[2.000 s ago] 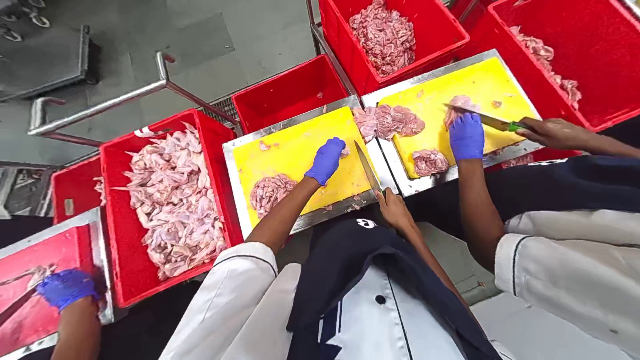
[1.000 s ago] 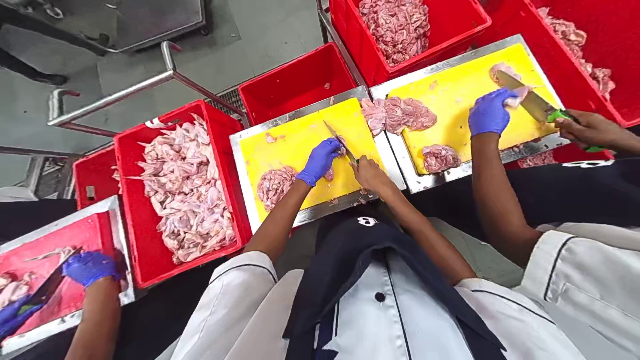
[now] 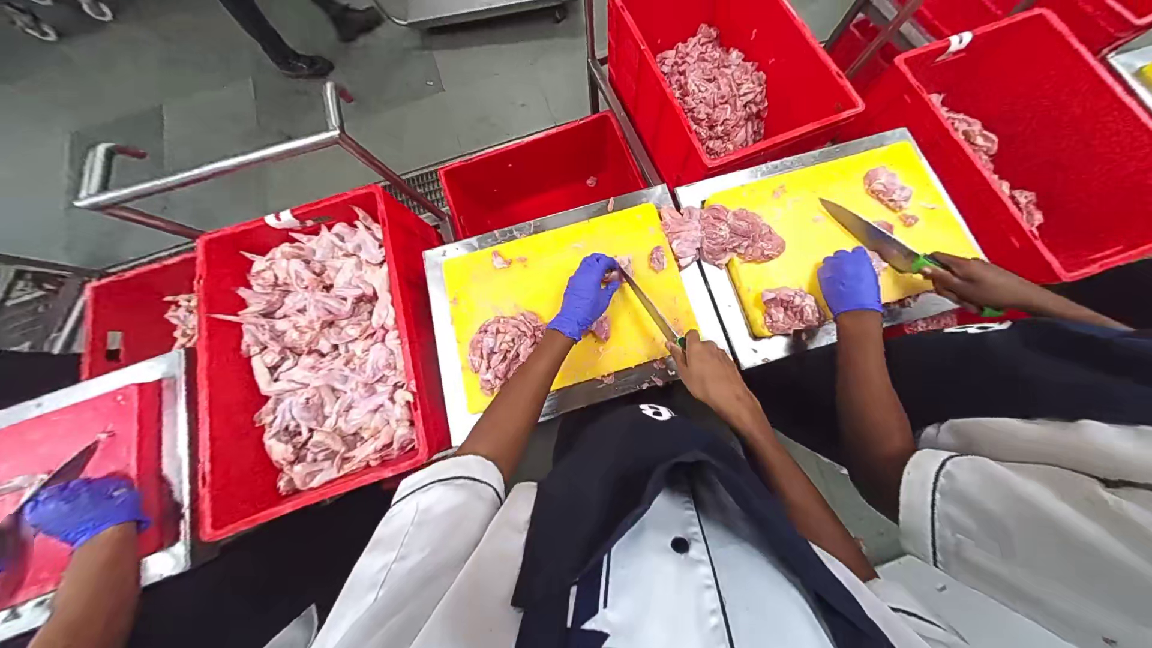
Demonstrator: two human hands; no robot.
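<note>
My left hand [image 3: 587, 295], in a blue glove, presses on a small piece of raw meat [image 3: 623, 265] on a yellow cutting board [image 3: 540, 243]. My bare right hand [image 3: 711, 371] grips the green handle of a knife [image 3: 652, 306], whose blade tip meets the meat by my left fingertips. A mound of cut raw meat [image 3: 506, 349] lies on the board left of my left hand. Small scraps lie along the board's far side. Flatter pieces of meat [image 3: 720, 234] bridge the gap between my metal tray and the neighbouring board.
At right, a co-worker's gloved hand [image 3: 850, 281] and large knife [image 3: 871, 236] work over another yellow board. Red crates [image 3: 211, 387] of raw poultry and meat stand around. Far left, another co-worker's gloved hand [image 3: 85, 509] rests near a red board [image 3: 144, 450]. Metal rails [image 3: 216, 162] stand behind.
Two seconds ago my knife was apart from my left hand; now its tip is at the meat there. The co-worker's knife at right has shifted off the gloved hand. The view has moved.
</note>
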